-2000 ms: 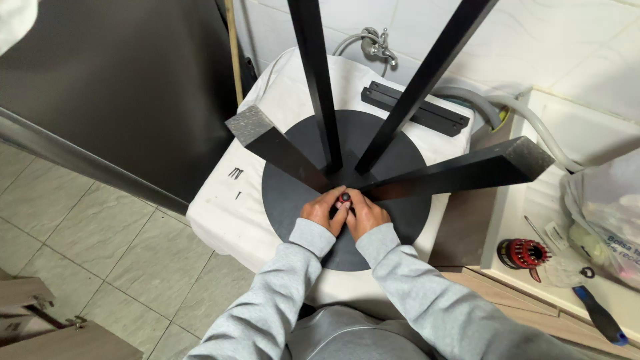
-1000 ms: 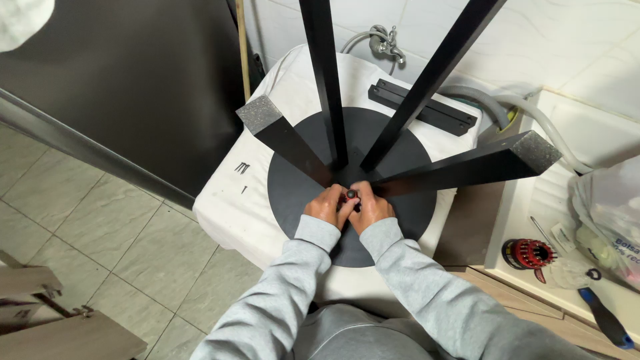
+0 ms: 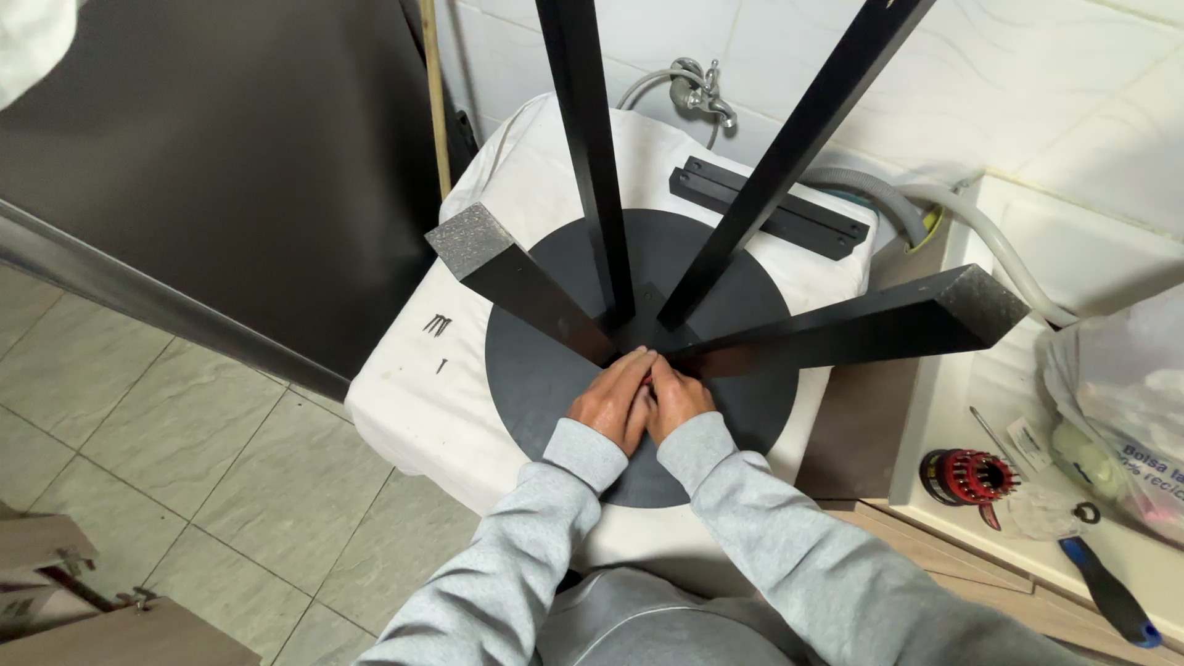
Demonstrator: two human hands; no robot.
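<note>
My left hand (image 3: 612,400) and my right hand (image 3: 680,398) meet at the near side of the black leg joint, closed around a small tool with a bit of red showing between the fingers; its tip is hidden. Beneath them lies a round black board (image 3: 546,277) on a white cloth (image 3: 398,407). Four black square legs rise and splay from its middle, among them the left leg (image 3: 546,305) and the right leg (image 3: 860,324). Several dark screws (image 3: 437,324) lie on the cloth at left, with a single screw (image 3: 442,366) below them.
Behind the board lie black bars with holes (image 3: 805,222). A wall tap (image 3: 705,92) and grey hoses (image 3: 994,236) are at the back. On the right counter are a red bit holder (image 3: 971,477), a black-and-blue handle (image 3: 1105,587) and a plastic bag (image 3: 1138,398). A dark appliance panel (image 3: 222,185) stands left.
My hands stay at the leg joint, but my fingers have closed further over the small tool, whose dark top showed between them earlier.
</note>
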